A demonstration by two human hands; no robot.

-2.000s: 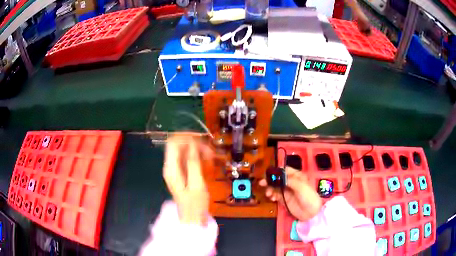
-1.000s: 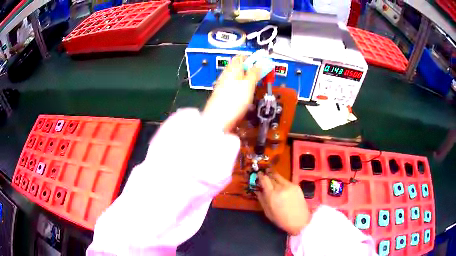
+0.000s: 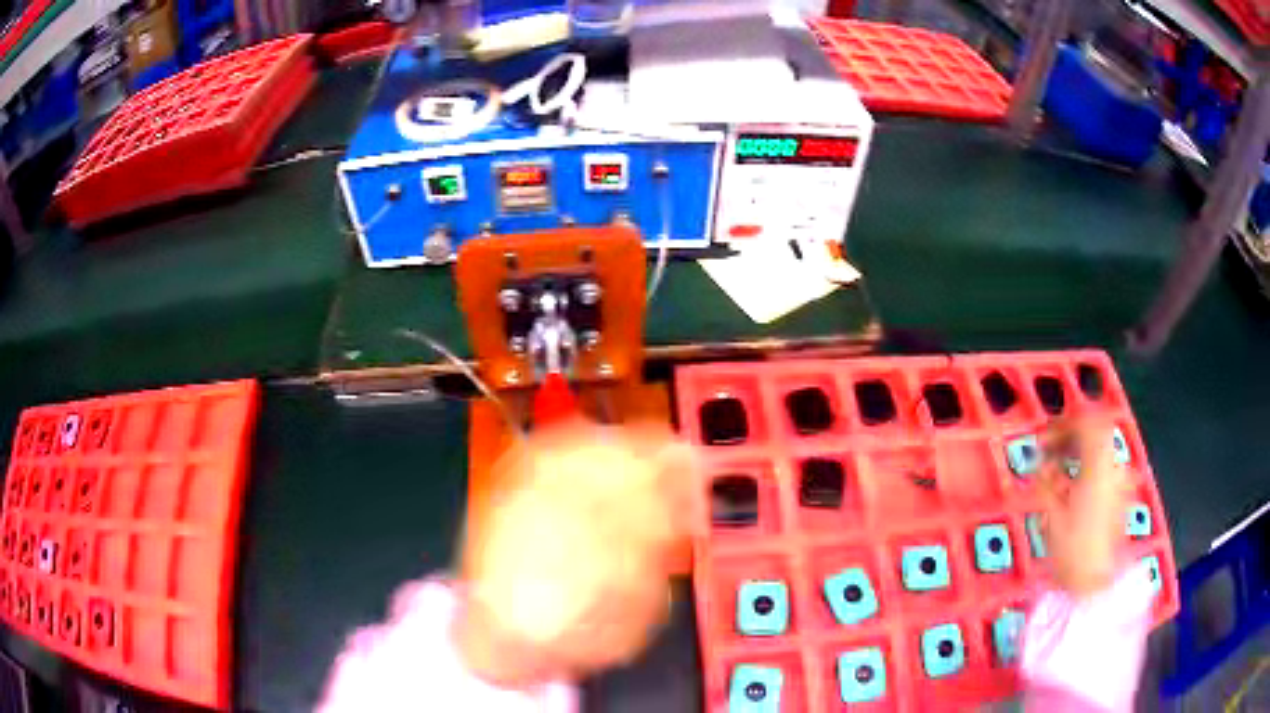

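Observation:
My left hand (image 3: pixel 571 550), blurred, is closed over the red toggle clamp handle (image 3: pixel 553 401), which points down towards me. It hides the lower part of the orange-brown test fixture (image 3: pixel 482 286) and whatever sits there. My right hand (image 3: pixel 1093 508), also blurred, is over the far right of the red-pink right tray (image 3: pixel 891 529), with its fingertips among the teal pieces (image 3: pixel 925 567). Whether it grips one cannot be told. Black square units (image 3: pixel 809 408) fill the tray's back row, and two more lie in the row below.
The left tray (image 3: pixel 160 481) holds small dark pieces. A blue test instrument (image 3: pixel 481 230) and a white power supply (image 3: pixel 791 195) stand behind the fixture. A paper slip (image 3: pixel 773 283) lies below the supply. Stacked trays (image 3: pixel 188 132) are at the back left.
My left hand has come down with the clamp handle from its upright position. My right hand has left the fixture for the right tray. The lit unit no longer shows, and the supply's digits have changed.

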